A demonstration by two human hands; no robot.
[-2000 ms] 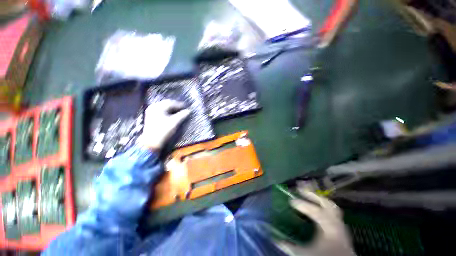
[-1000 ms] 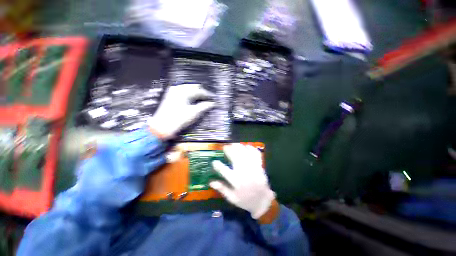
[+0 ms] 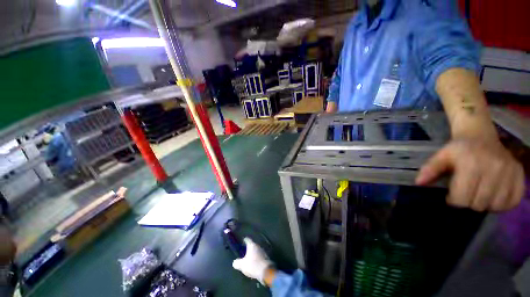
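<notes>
My right hand point(image 3: 254, 264), in a white glove, is low in the middle of the view with its fingers around the lower part of the dark electric screwdriver point(image 3: 233, 241). The screwdriver is over the green bench, and its thin cable loops beside it. My left hand is out of the picture. The fixture and the circuit board are not in view. Part of a black tray with silver hardware point(image 3: 165, 284) shows at the bottom edge.
A grey metal rack point(image 3: 372, 156) stands close at right; another person's bare hand point(image 3: 479, 174) rests on its top. A clipboard with papers point(image 3: 177, 209), a pen point(image 3: 197, 238), a plastic bag point(image 3: 139, 267) and a red-wrapped post point(image 3: 214, 151) are on the bench. A cardboard box point(image 3: 93, 223) is at left.
The view has swung up and to the right. My right hand has left the board on the fixture and taken hold of the screwdriver. My left hand has gone out of view.
</notes>
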